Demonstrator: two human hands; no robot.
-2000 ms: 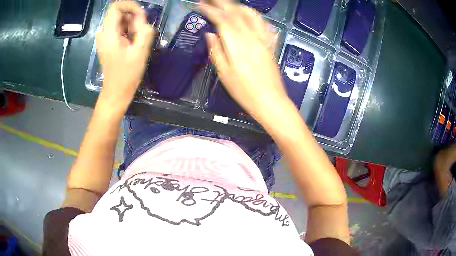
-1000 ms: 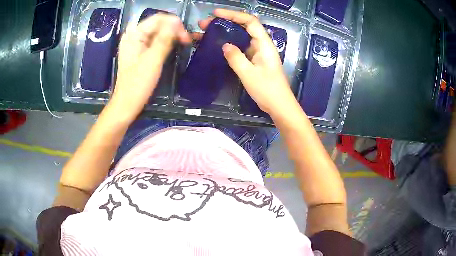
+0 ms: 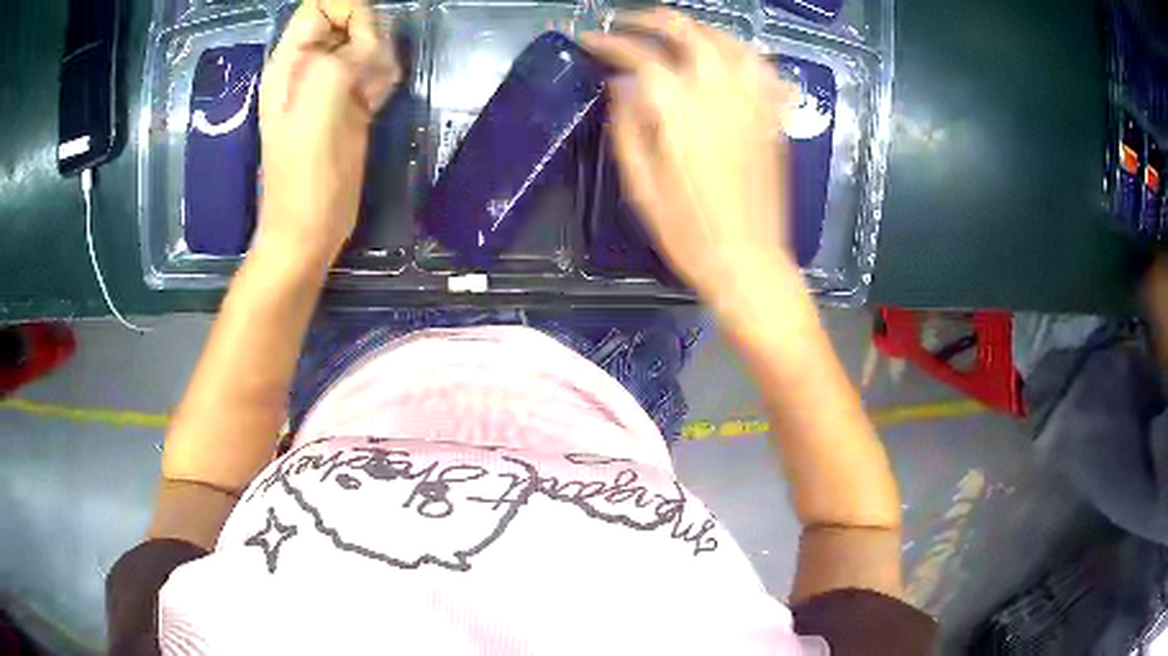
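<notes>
A dark purple-blue phone case (image 3: 519, 147) lies slanted over a middle pocket of the clear blister tray (image 3: 861, 192), its upper end leaning right. My right hand (image 3: 705, 141) is blurred, with its fingertips at the upper right end of this case; I cannot tell whether they grip it. My left hand (image 3: 320, 109) is over the tray left of the case, its fingers curled near the top edge; whether it holds anything is hidden. Another case (image 3: 220, 154) sits in the far left pocket. A case in the right pocket (image 3: 810, 167) is partly behind my right hand.
A black smartphone (image 3: 90, 83) with a white charging cable (image 3: 92, 244) lies left of the tray on the green bench (image 3: 999, 167). A white label (image 3: 469, 283) is at the tray's near edge. Red stools (image 3: 954, 352) and part of a person (image 3: 1102, 410) are beyond the bench edge.
The view has shifted. A second ago my right hand held the slanted case around its upper part; now its fingers are at the case's end. My left hand has moved left, away from the case.
</notes>
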